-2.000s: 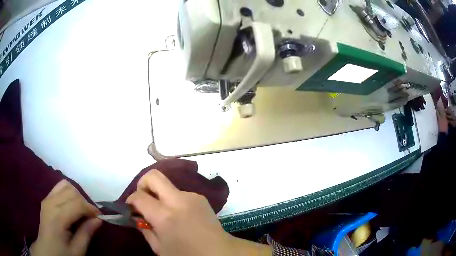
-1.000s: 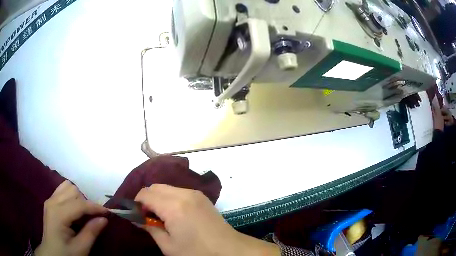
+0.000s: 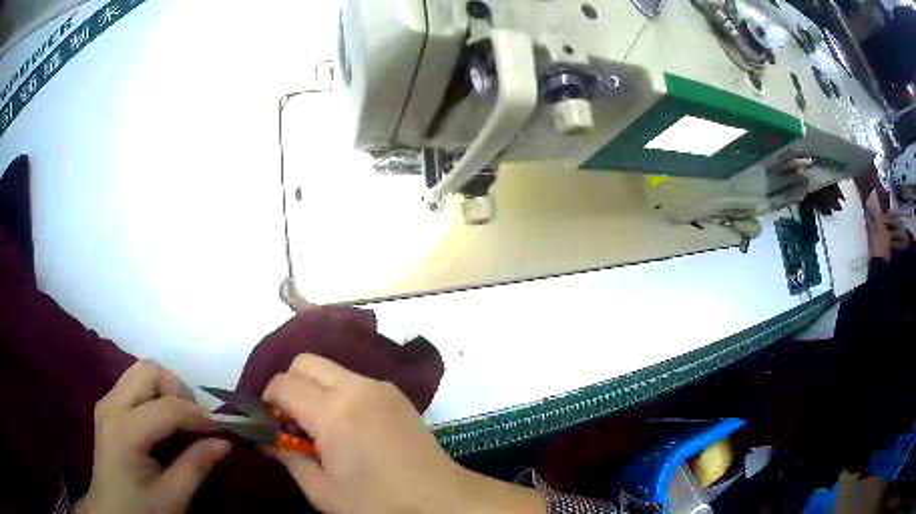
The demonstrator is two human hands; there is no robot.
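Observation:
The dark maroon garment (image 3: 326, 346) lies bunched over the table's front edge and stretches off to the left. My right hand (image 3: 367, 432) holds the orange-red thread snips (image 3: 293, 442), whose two dark blades are apart and point left at my left fingertips. My left hand (image 3: 151, 437) pinches the maroon cloth at an edge, close to the blade tips. What exactly lies between the blades is too small to tell.
The cream sewing machine (image 3: 457, 90) with its green-framed lit display (image 3: 695, 136) stands beyond my hands. A green ruler strip (image 3: 603, 387) runs along the table edge. A blue plastic basket (image 3: 658, 472) is below at the right. Another person's hand (image 3: 882, 229) is at the far right.
The snips' blades are spread wider than a second ago. Both hands stay at nearly the same place on the cloth. The view has shifted slightly.

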